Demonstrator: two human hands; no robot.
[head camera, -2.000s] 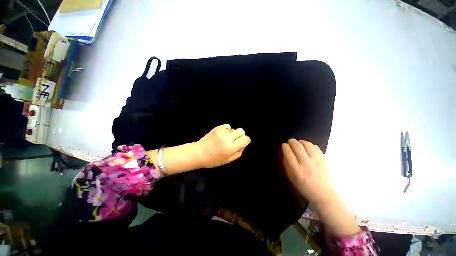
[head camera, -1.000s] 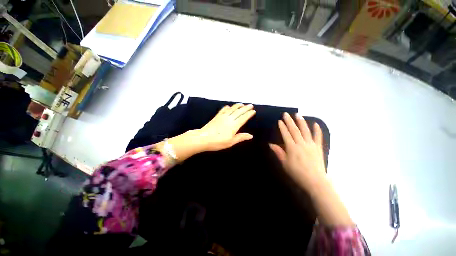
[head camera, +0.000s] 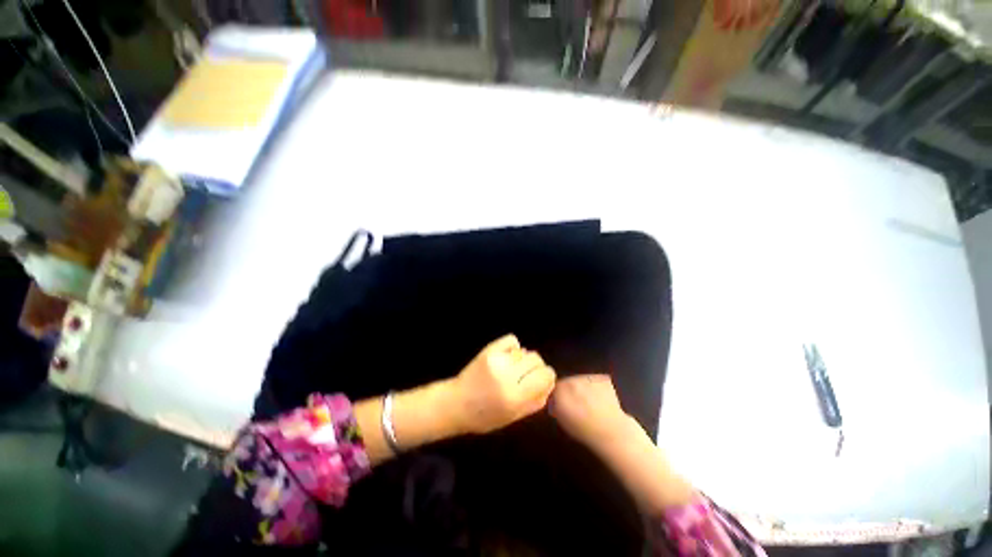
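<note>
The black garment (head camera: 468, 283) lies on the white table, with a narrow black loop (head camera: 357, 248) sticking out at its upper left. My left hand (head camera: 508, 383) is curled into a fist over the middle of the garment. My right hand (head camera: 587, 407) is close beside it, fingers bent down and blurred. Both seem to pinch the black cloth, but the fingertips and any fold or thread between them are hidden. Dark thread snips (head camera: 822, 387) lie on the table at the right, apart from my hands.
White table (head camera: 740, 196). White papers with a yellowish sheet (head camera: 231, 98) lie at the far left corner. A control box with red buttons (head camera: 76, 350) and a brown box of small items (head camera: 103, 207) are at the left edge. Blurred workshop things stand behind the table.
My hands were flat with spread fingers near the garment's far edge. They have moved back toward me, come together and curled. The camera view has shifted too.
</note>
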